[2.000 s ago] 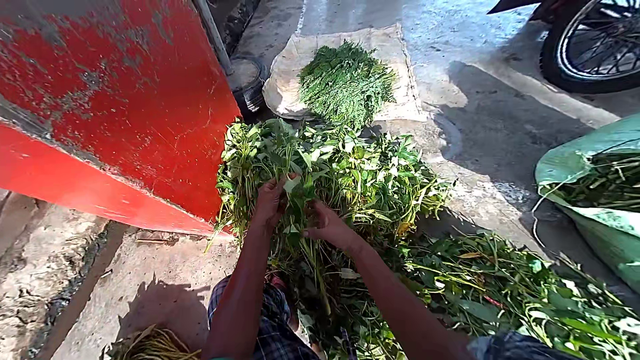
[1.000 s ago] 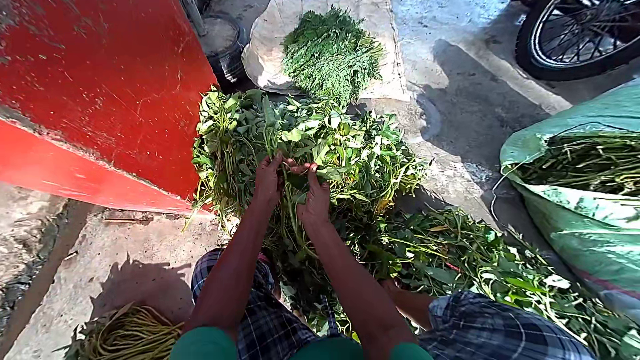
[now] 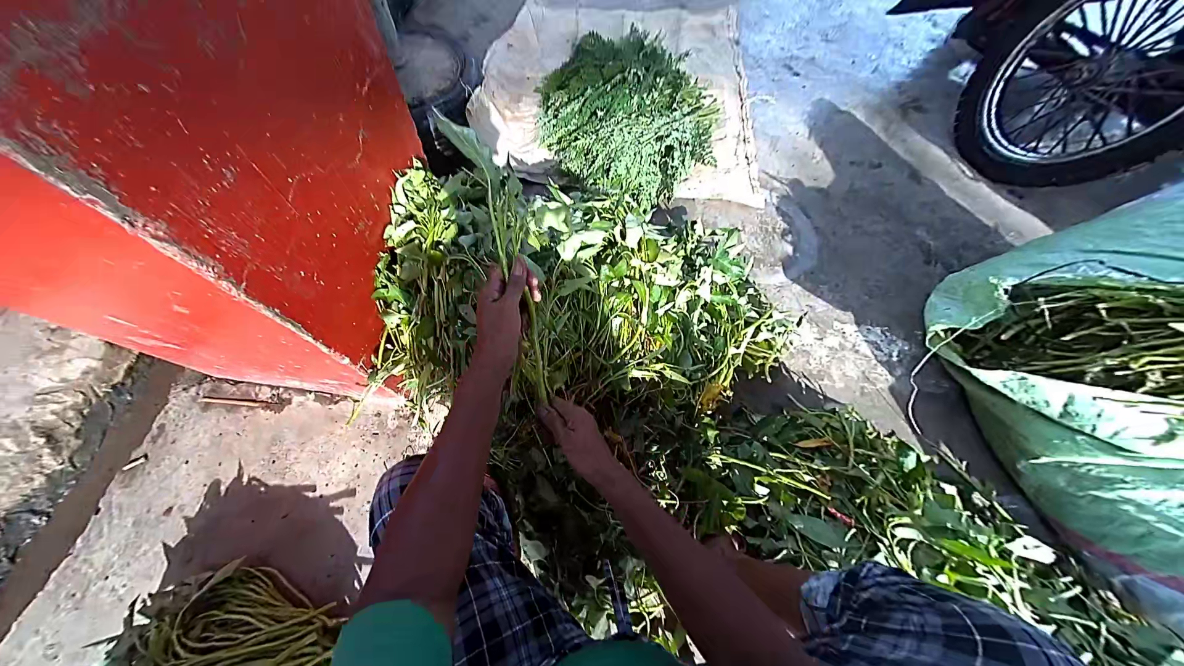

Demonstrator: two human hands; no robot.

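My left hand (image 3: pixel 504 301) is closed around a small bunch of leafy green stems (image 3: pixel 499 217), whose leaves point up and away from me. Lower and to the right, my right hand (image 3: pixel 575 433) pinches the lower end of a long stem that runs down from the bunch. Beneath and beyond both hands lies a wide heap of leafy greens (image 3: pixel 638 296). More loose greens (image 3: pixel 888 499) spread to the right of my knees. A pile of fine-leaved green sprigs (image 3: pixel 629 111) rests on a pale woven sack (image 3: pixel 740 120) at the top.
A red wall (image 3: pixel 277 166) stands close on the left. On the right is a green sack (image 3: pixel 1045 444) filled with stems, with a spoked wheel (image 3: pixel 1073 92) behind it. A coil of yellowish stems (image 3: pixel 240 620) lies at the lower left. A dark bucket (image 3: pixel 439 83) stands beside the wall.
My hands were close together over the heap; now my right hand is lower, nearer my knees, and my left hand holds the bunch upright. The view has shifted.
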